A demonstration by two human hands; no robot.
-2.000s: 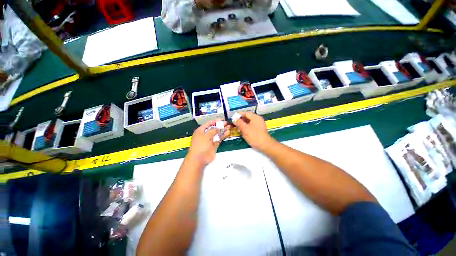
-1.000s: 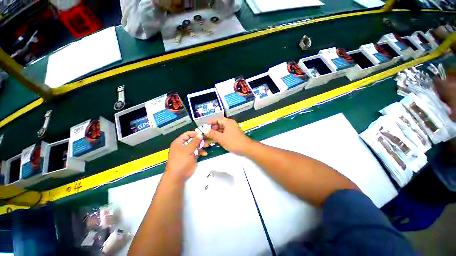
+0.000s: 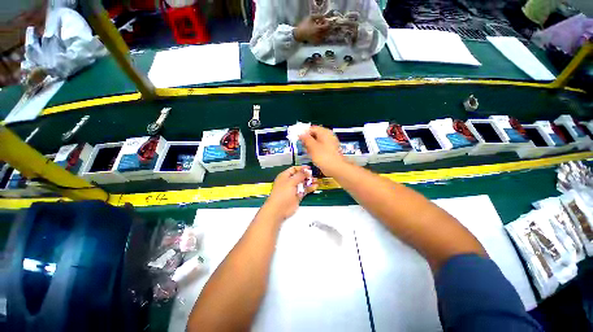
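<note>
My left hand (image 3: pixel 292 189) is above the belt's yellow rail, closed on a small white-pinkish accessory (image 3: pixel 303 180). My right hand (image 3: pixel 320 146) reaches over the row of boxes, its fingertips on a white piece (image 3: pixel 298 131); whether this is a held part or a box lid is hard to tell. An open gift box base (image 3: pixel 274 148), dark inside, stands just left of my right hand. My right hand hides part of the box beside it. A small clear scrap (image 3: pixel 326 229) lies on the white work sheet (image 3: pixel 305 279).
More boxes and lids (image 3: pixel 222 150) line the green conveyor belt (image 3: pixel 201 118); smartwatches (image 3: pixel 255 117) lie behind them. Bagged accessories (image 3: pixel 174 256) and a dark blue bin (image 3: pixel 68 259) are at left, bagged straps (image 3: pixel 543 243) at right. People in pale coats (image 3: pixel 279 32) sit opposite.
My hands were together over the rail; my right hand has moved forward over the boxes, away from my left. The view has shifted, and the boxes have moved along the belt.
</note>
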